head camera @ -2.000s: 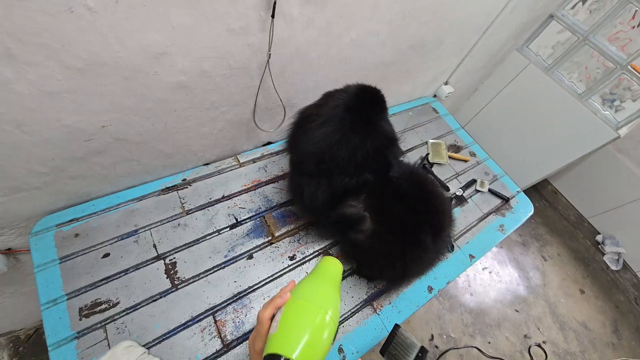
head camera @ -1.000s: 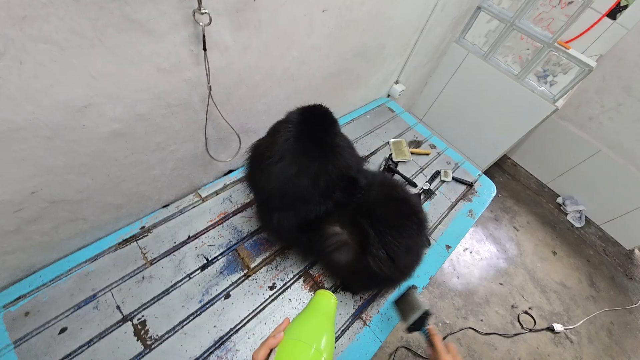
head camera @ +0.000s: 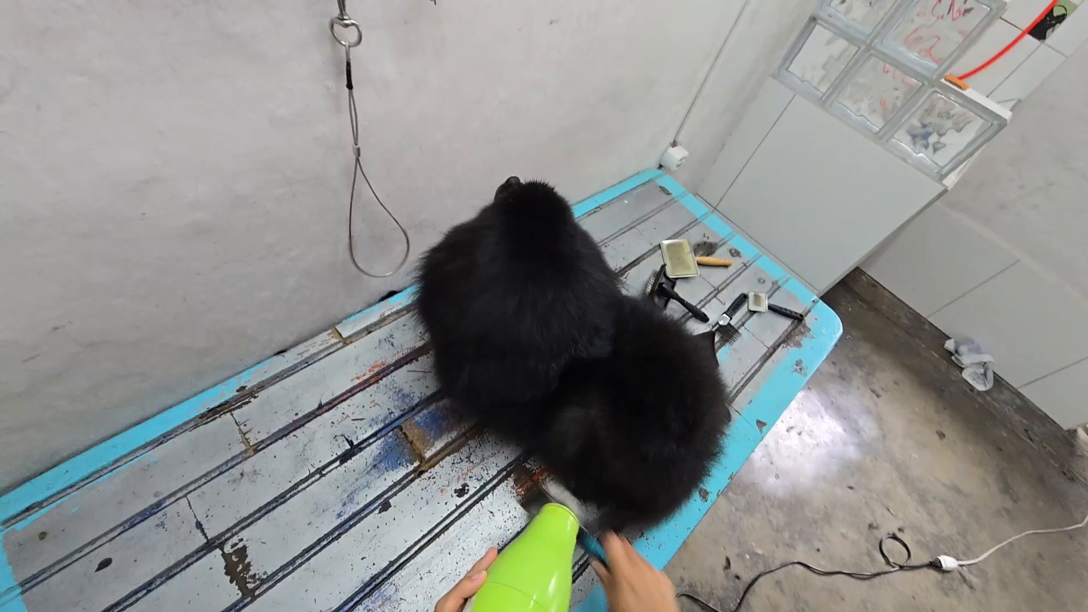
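Observation:
A black, fluffy long-haired animal (head camera: 544, 340) sits on the worn grooming table (head camera: 765, 382), its face turned from view. At the bottom, my left hand (head camera: 467, 586) is closed around a lime-green hair dryer (head camera: 531, 561), its nozzle pointing up toward the animal's lower fur. My right hand (head camera: 633, 574), just right of the nozzle, grips a grooming brush by its blue handle (head camera: 592, 545); the brush head is mostly hidden by the nozzle and fur.
A wooden-handled slicker brush (head camera: 679, 258), a black-handled brush (head camera: 684, 302), a comb (head camera: 728, 321) and a small slicker brush (head camera: 758, 302) lie beyond the animal. A wire loop (head camera: 353, 170) hangs by the wall. A cable (head camera: 816, 568) crosses the floor.
My right hand, out of view at first, came in at the table's near edge with the brush and has moved left to the dryer's nozzle, at the animal's lower fur.

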